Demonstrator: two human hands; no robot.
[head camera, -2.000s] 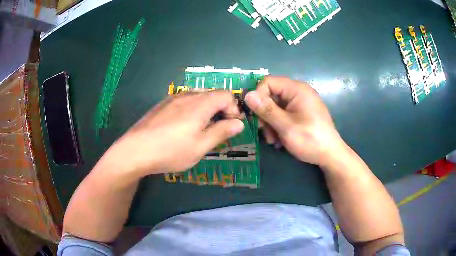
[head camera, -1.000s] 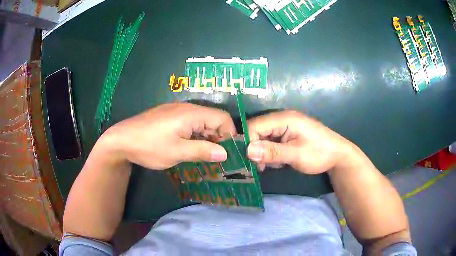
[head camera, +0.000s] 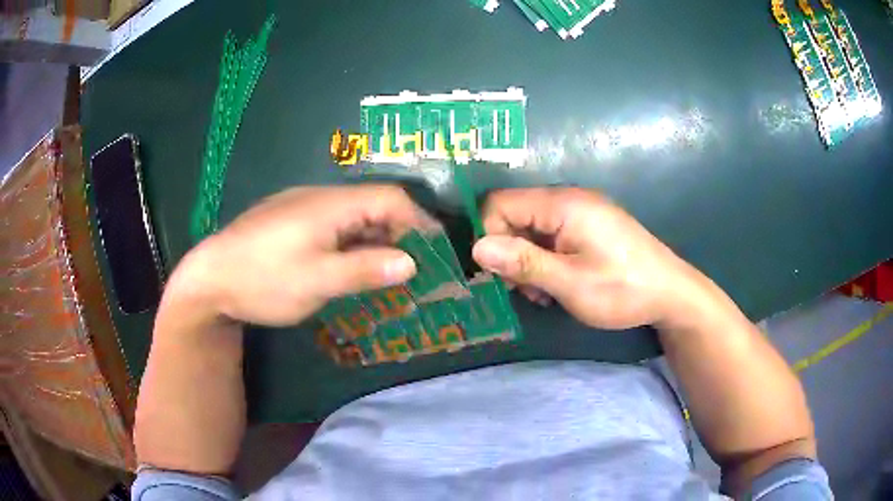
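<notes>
My left hand (head camera: 338, 256) pinches the upper part of a green PCB panel (head camera: 485, 318) with orange hooks along its left side. The panel is tilted and its near part lies low in front of my body. My right hand (head camera: 578, 256) pinches a thin green edge rail (head camera: 467, 201) between thumb and fingers; the rail points up and away. Whether the rail's lower end still joins the panel is hidden by my fingers and blur. A single board strip (head camera: 501, 127) with pale toothed edges and orange hooks lies flat just beyond my hands.
A pile of waste rails (head camera: 227, 117) lies at the left, beside a black smartphone (head camera: 127, 220). An orange carton (head camera: 49, 313) stands at the left edge. Stacked strips (head camera: 563, 12) lie at the far edge. A three-row panel (head camera: 832, 73) lies at the far right.
The panel, earlier flat on the bench, is now tilted in my left hand. The board strip beyond it is uncovered. The rail in my right hand now leans away from the panel's upper part.
</notes>
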